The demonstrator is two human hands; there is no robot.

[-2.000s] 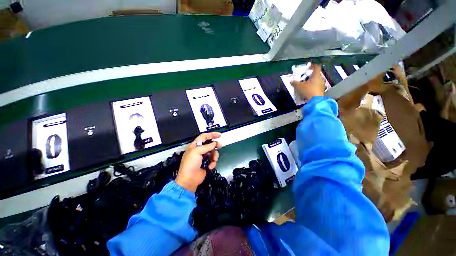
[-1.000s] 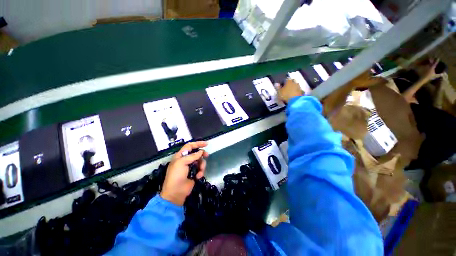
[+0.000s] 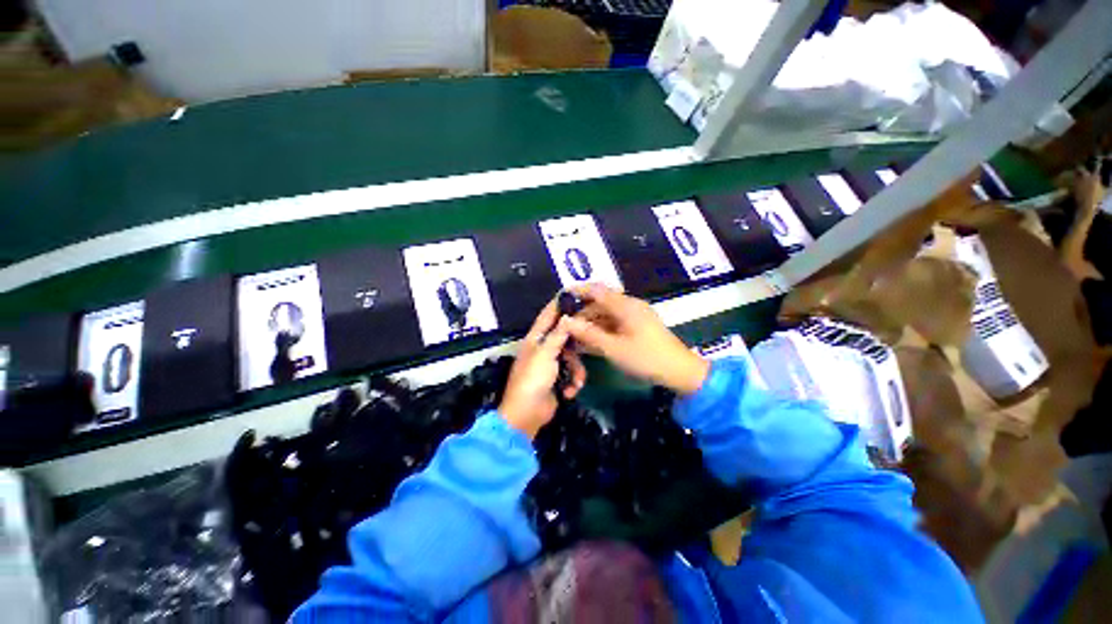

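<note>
My left hand (image 3: 539,368) and my right hand (image 3: 628,339) meet at the belt's near rail. A small black cable bundle (image 3: 570,304) shows between their fingertips; my left hand is closed around dark cable. Black open boxes (image 3: 366,319) stand in a row on the green conveyor belt (image 3: 402,210), with white leaflets (image 3: 688,239) in them. Cable bundles lie on several leaflets to the left, such as the one with a coiled cable (image 3: 454,301). A heap of black cables (image 3: 354,475) lies in front of me, partly hidden by my sleeves.
A fanned leaflet stack (image 3: 841,378) lies right of my right arm. Brown paper (image 3: 963,457) with more leaflet stock (image 3: 1002,329) is further right. A clear poly bag (image 3: 146,561) is at lower left. A slanting metal post (image 3: 902,177) crosses the right side. White plastic bags (image 3: 878,73) lie beyond.
My right hand has come back from the boxes further right to meet my left hand. The view has shifted, and the leaflet stack at right shows more fully.
</note>
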